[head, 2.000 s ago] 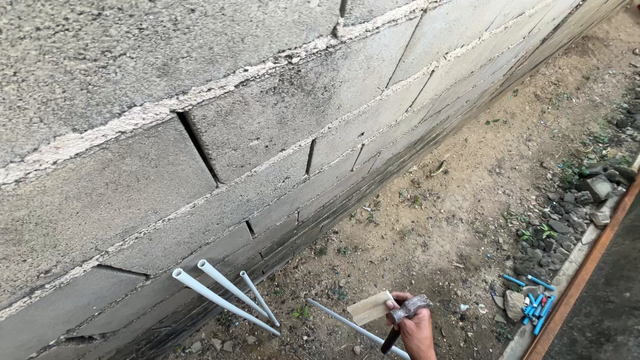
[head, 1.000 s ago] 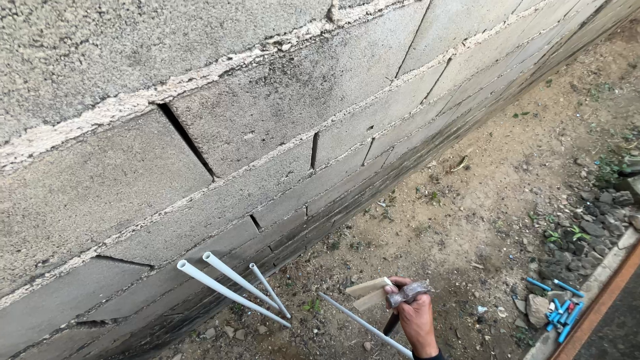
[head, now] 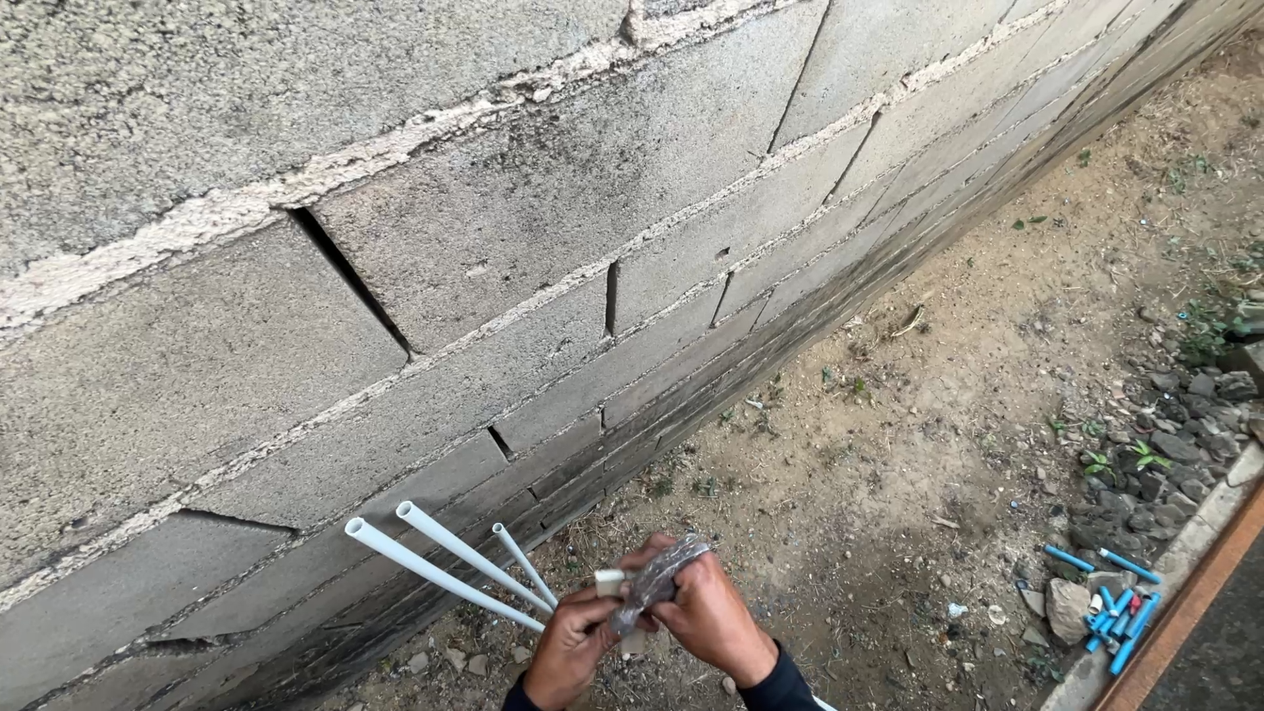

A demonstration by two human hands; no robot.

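Observation:
At the bottom centre my left hand (head: 573, 647) and my right hand (head: 706, 607) are close together. My right hand grips a crumpled clear plastic bag or wrap (head: 657, 585) with something dark in it. Fingers of my left hand are closed on a pale, flat piece (head: 609, 583), whose material I cannot tell; its lower end shows below the plastic. Left of my hands, three light PVC pipes (head: 444, 573) stand up at a slant near the wall's foot, open ends upward. Of another pale pipe, only a bit shows beneath my right sleeve.
A concrete block wall (head: 553, 197) with rough mortar joints and gaps fills the left and top. Dirt ground (head: 918, 444) runs along it. At the right lie grey stones (head: 1155, 484), several short blue pipe pieces (head: 1121, 617) and a concrete edge with a rusty metal strip (head: 1195, 602).
My left hand has come into view and meets my right hand at the pale piece. The pale piece, earlier sticking out to the left of my right hand, is now mostly covered by the hands and plastic.

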